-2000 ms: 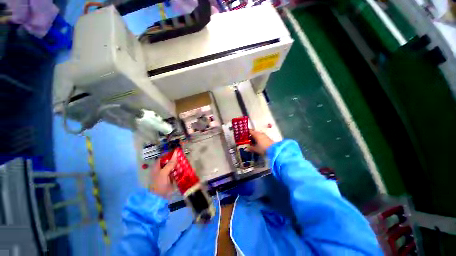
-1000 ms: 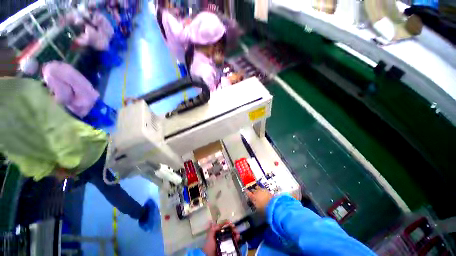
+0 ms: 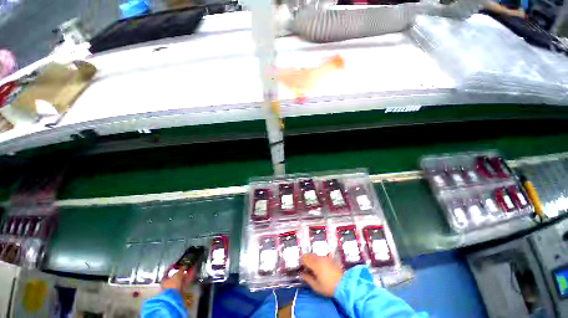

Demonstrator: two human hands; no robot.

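Note:
My left hand (image 3: 174, 283) holds a dark phone with a red edge (image 3: 190, 257) over the front of a clear tray (image 3: 144, 271). One closed red-edged phone (image 3: 218, 253) lies in that tray's right front pocket. My right hand (image 3: 321, 274) is over the front edge of a fuller clear tray (image 3: 252, 277), its fingertips beside a dark red phone (image 3: 290, 251) in the front row. Whether the fingers grip anything is unclear. This tray has two rows of phones; its back right pocket (image 3: 362, 199) shows no phone.
A third tray (image 3: 458, 218) with some phones lies at the right, near a yellow tool (image 3: 533, 197). More phones (image 3: 22, 225) lie far left. A white shelf (image 3: 187, 81) with a ribbed hose (image 3: 355, 23) and plastic bags (image 3: 498, 59) runs behind. A pale post (image 3: 271, 118) stands mid-view.
The view has turned from the white machine to the bench with trays. My left hand still holds a phone, now at a tray; my right hand has left the machine for the fuller tray.

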